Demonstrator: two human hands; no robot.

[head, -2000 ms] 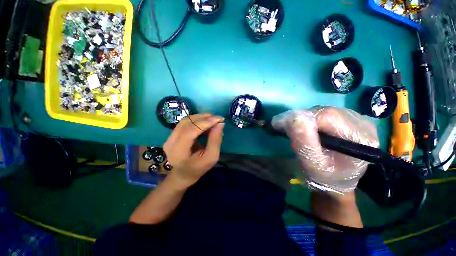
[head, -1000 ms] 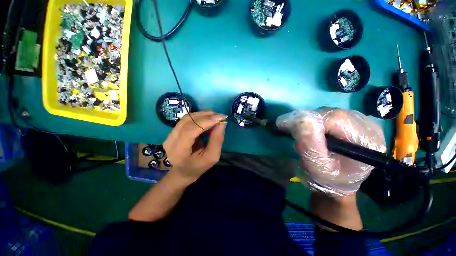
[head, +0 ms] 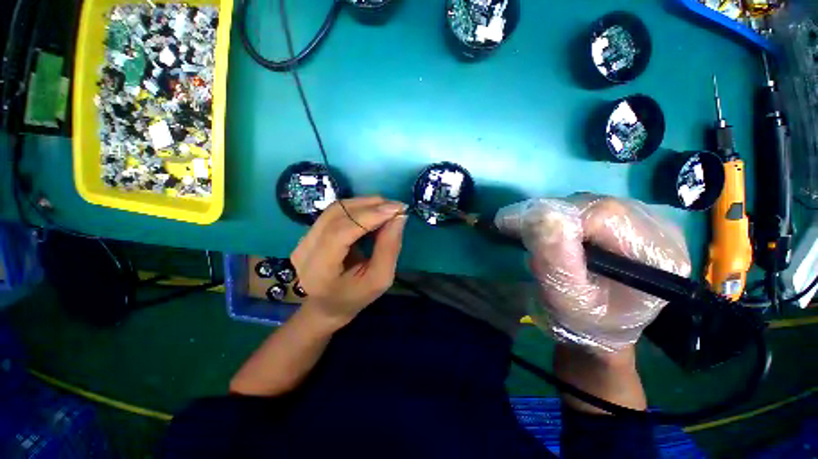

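A round black housing with a circuit board inside stands on the green mat between my hands. My left hand, bare, pinches a thin dark solder wire at the housing's left edge. My right hand, in a clear plastic glove, holds the black soldering iron like a pen. The iron's metal tip points left into the housing; whether it touches the board is too small to tell. A second housing stands just beyond my left fingers.
Several more housings stand at the right and back. A yellow tray of small parts is at the left. An orange screwdriver and a long black tool lie at the right. A blue tray is back right. A blue crate sits below the bench edge.
The view has shifted slightly against the bench. My right hand and the iron have moved slightly right since the earliest frame. Both hands keep their grips at the same housing.
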